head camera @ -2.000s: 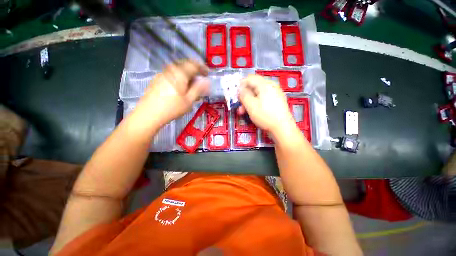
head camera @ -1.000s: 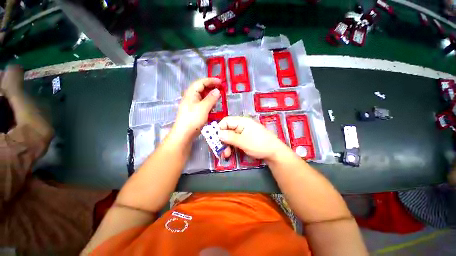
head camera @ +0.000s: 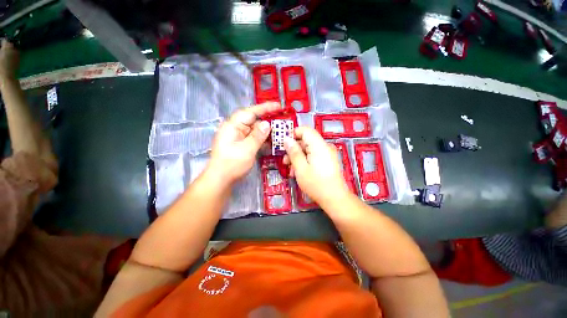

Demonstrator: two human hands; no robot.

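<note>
My left hand is closed on a red shell above the middle of the tray. My right hand holds a white keypad piece with dark marks against the face of that shell. The fingertips of both hands are at its edges; whether it is seated cannot be told. The translucent ribbed tray lies under my hands with several red shells in it, one lying crosswise. My right hand partly hides shells in the tray's front row.
Right of the tray lie a white rectangular part, a black module, dark small parts and white bits. A pale rail edges the green belt with red units. A neighbour's arm is at left, another person at right.
The keypad piece has moved up and right from below the shell onto its face, and stands more upright. My right hand has moved with it. The neighbour's arm at left now reaches further up.
</note>
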